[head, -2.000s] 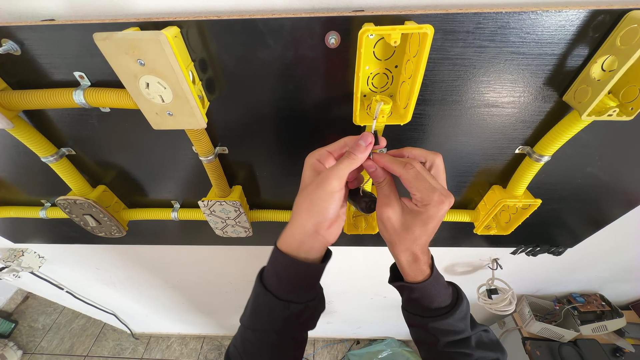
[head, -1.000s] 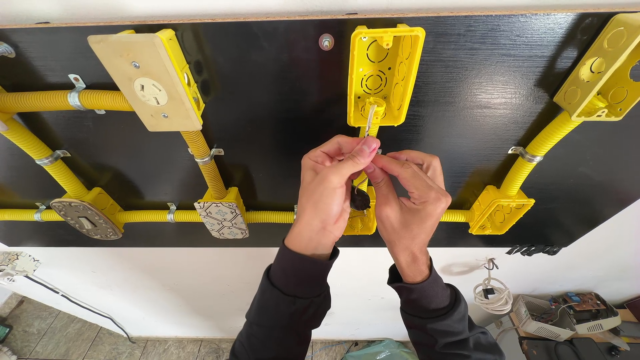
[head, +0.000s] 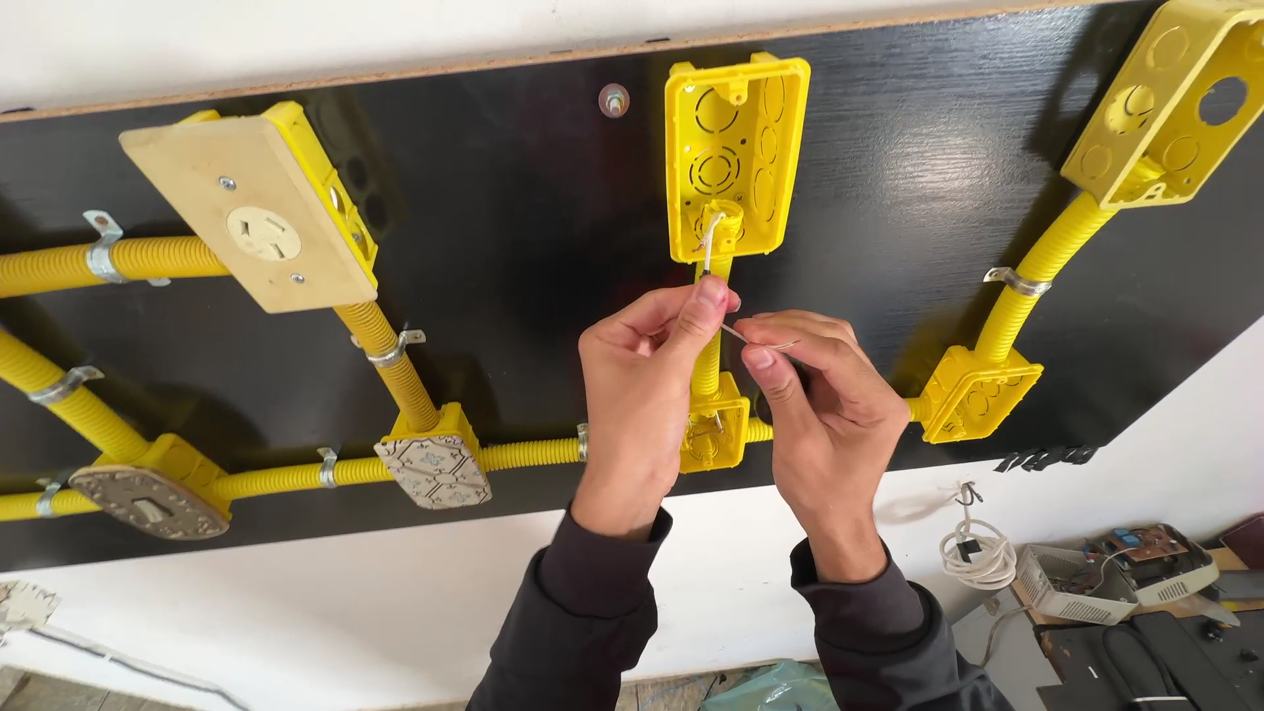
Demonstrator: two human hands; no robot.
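Observation:
My left hand [head: 657, 375] pinches a thin wire between thumb and forefinger just below the yellow rectangular electrical box [head: 739, 158]. A white piece of the wire [head: 709, 242] comes out of the conduit end at the bottom of that box, with a dark part at the fingertips. My right hand [head: 825, 395] holds the thin, light-coloured strand [head: 739, 334] to the right of my left thumb; its tip shows past my right forefinger. Behind the hands, a yellow corrugated conduit [head: 705, 367] runs down to a small yellow box [head: 729, 434], partly hidden by my left hand.
On the black panel [head: 523, 217] are more corrugated conduits, metal clamps [head: 1017, 282], an outlet with a beige cover plate [head: 247, 212], a patterned cover [head: 433, 472], a square box [head: 983, 395] and a tall box [head: 1165, 109]. A coiled white cable [head: 978, 558] hangs lower right, above electronic parts.
My hands have moved slightly apart, and a light strand now shows between them. The black object that hung below my fingers is no longer plainly seen.

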